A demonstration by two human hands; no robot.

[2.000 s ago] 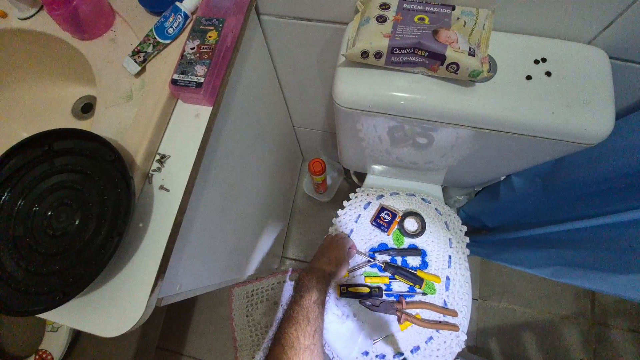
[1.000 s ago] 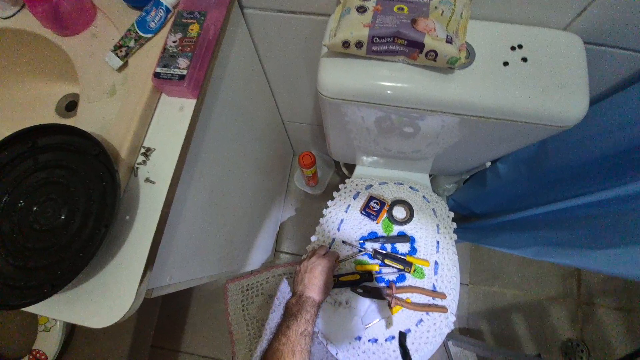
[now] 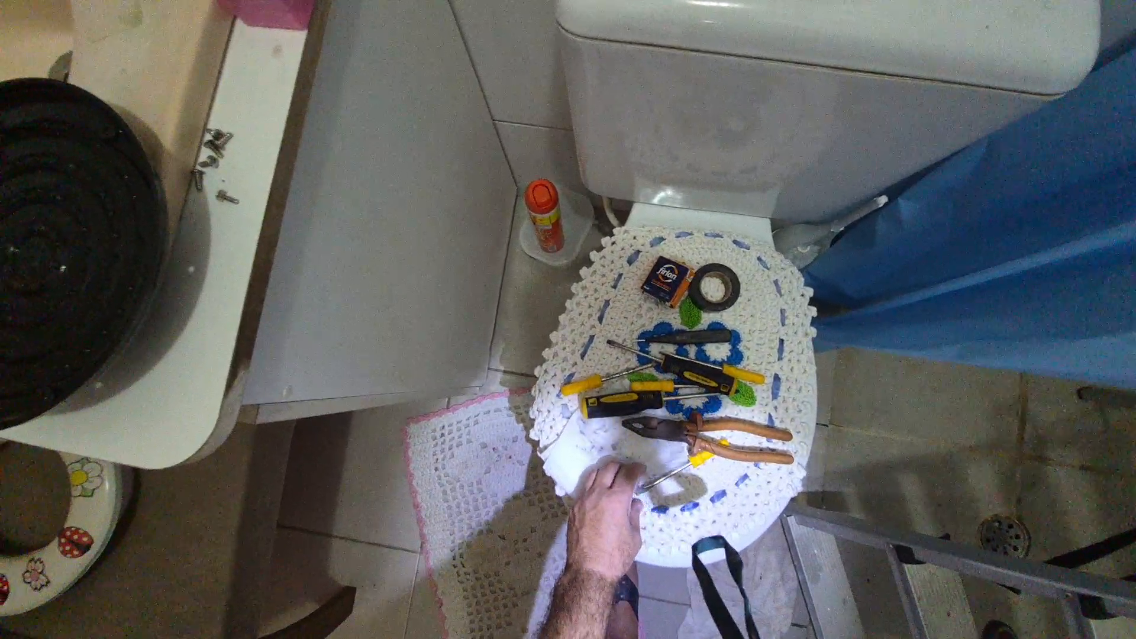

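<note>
My left hand (image 3: 608,510) is over the front left of the toilet lid's white crocheted cover (image 3: 577,355), fingers curled beside the shaft tip of a yellow-handled screwdriver (image 3: 674,470); whether they grip anything is hidden. Just above lie combination pliers (image 3: 701,437) with brown handles. Several screwdrivers are spread behind them, among them a black-and-yellow one (image 3: 621,405), another black-and-yellow one (image 3: 697,373), a yellow one (image 3: 583,384) and a slim dark-handled tool (image 3: 697,337). A small dark box (image 3: 666,280) touches a roll of black tape (image 3: 714,287). My right hand is out of view.
Small screws (image 3: 213,151) lie on the counter edge by a round black lid-like object (image 3: 67,248). A red-capped spray can (image 3: 545,216) stands on the floor. A metal ladder (image 3: 958,559) is at lower right, beneath a blue curtain (image 3: 994,240). A dark strap (image 3: 723,577) hangs by the lid's front.
My left hand has moved toward the front of the lid, from beside the screwdrivers to below the pliers. The view has tilted down, bringing the ladder further into sight.
</note>
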